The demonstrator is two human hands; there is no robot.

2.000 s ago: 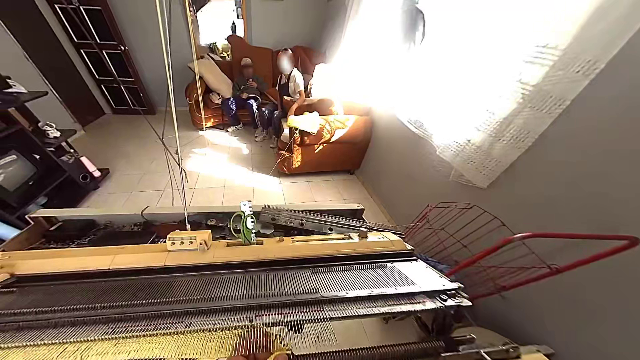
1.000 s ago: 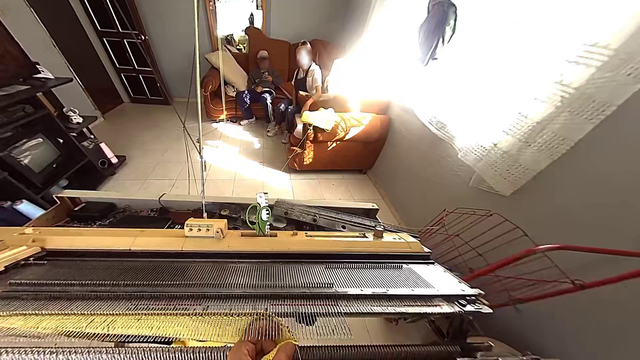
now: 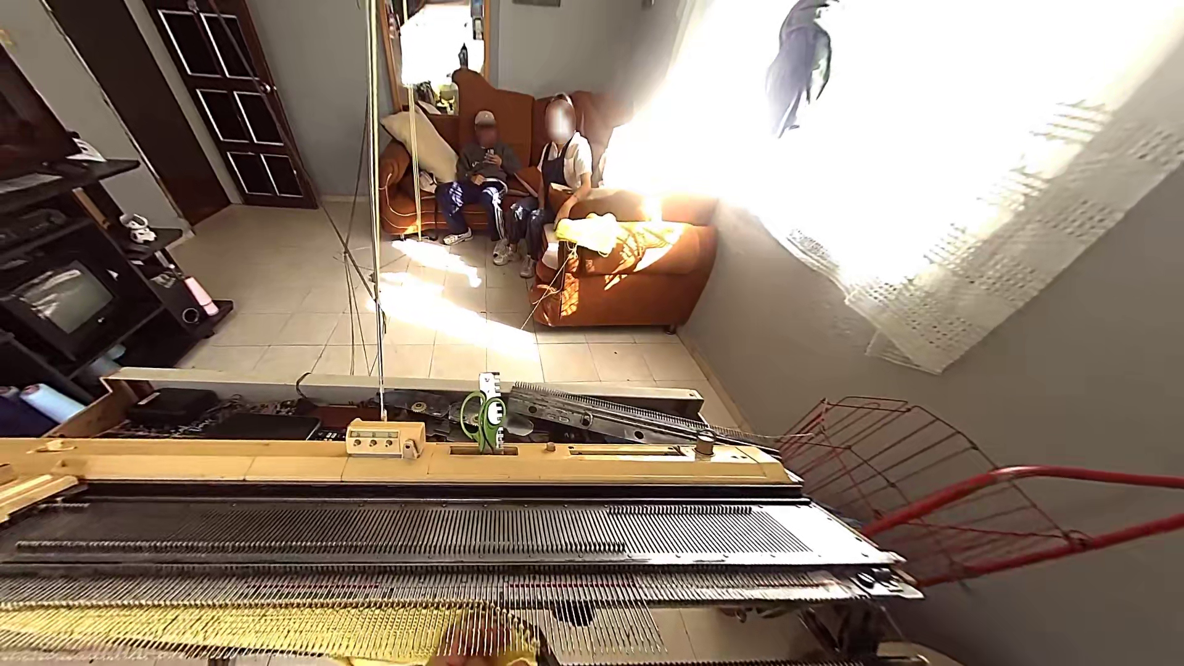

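Note:
At the bottom edge, one of my hands point(image 3: 476, 638) is partly in view behind a metal comb with long teeth point(image 3: 592, 629); which hand it is and its fingers' grip cannot be told. The hand is at the right end of the yellow knitted fabric point(image 3: 231, 629), which hangs along the comb. Above lies the needle bed of a knitting machine point(image 3: 444, 527), with a cream casing point(image 3: 573, 467) and a small row counter point(image 3: 386, 438) behind it. Green-handled scissors point(image 3: 483, 421) stand upright in the casing.
A red metal cart point(image 3: 1017, 476) is at the right, by the wall. Two people point(image 3: 483, 176) sit on a brown sofa point(image 3: 629, 287), with yellow material point(image 3: 592, 233) on its arm. Yarn strands point(image 3: 375, 185) run down to the machine. Shelves with a television point(image 3: 63, 294) stand left.
One second ago, fingers showed together at the comb's lower edge by the yellow fabric; now the hand is lower and mostly behind the teeth.

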